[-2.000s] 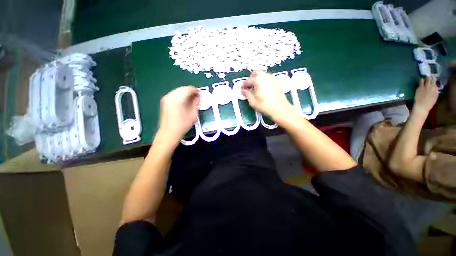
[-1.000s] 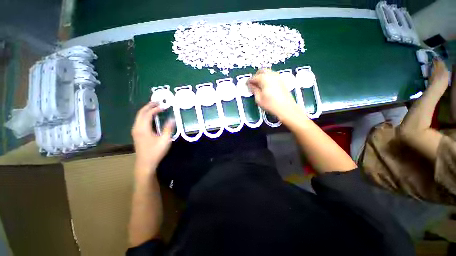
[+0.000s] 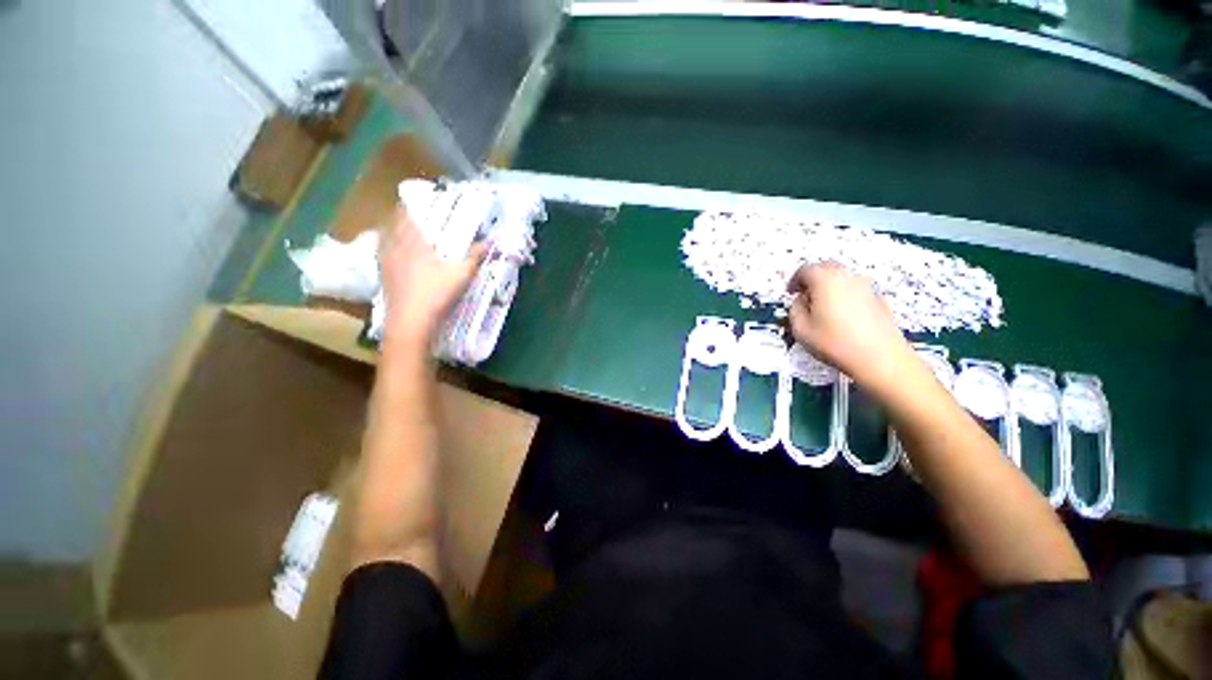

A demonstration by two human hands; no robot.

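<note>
White plastic housings (image 3: 756, 392) lie side by side in a row at the bench edge, discs away from me, loops toward me. A heap of small white parts (image 3: 917, 272) lies behind them. My right hand (image 3: 840, 316) is at the heap's near edge, above the row, fingertips together; whether it pinches a small part cannot be told. My left hand (image 3: 423, 279) is at the stack of housings (image 3: 489, 299) on the left, fingers over its near side; whether it grips one is not clear.
A crumpled translucent bag (image 3: 338, 266) lies left of the stack. An open cardboard carton (image 3: 465, 465) stands below left, with white housings (image 3: 306, 551) inside. A pale strip (image 3: 638, 197) divides the bench from the green belt (image 3: 798, 120). Something red (image 3: 941, 604) shows under the bench at right.
The view has swung left. My left hand has moved from the row's left end to the stack. My right hand has stayed near the heap and row, now further left along them.
</note>
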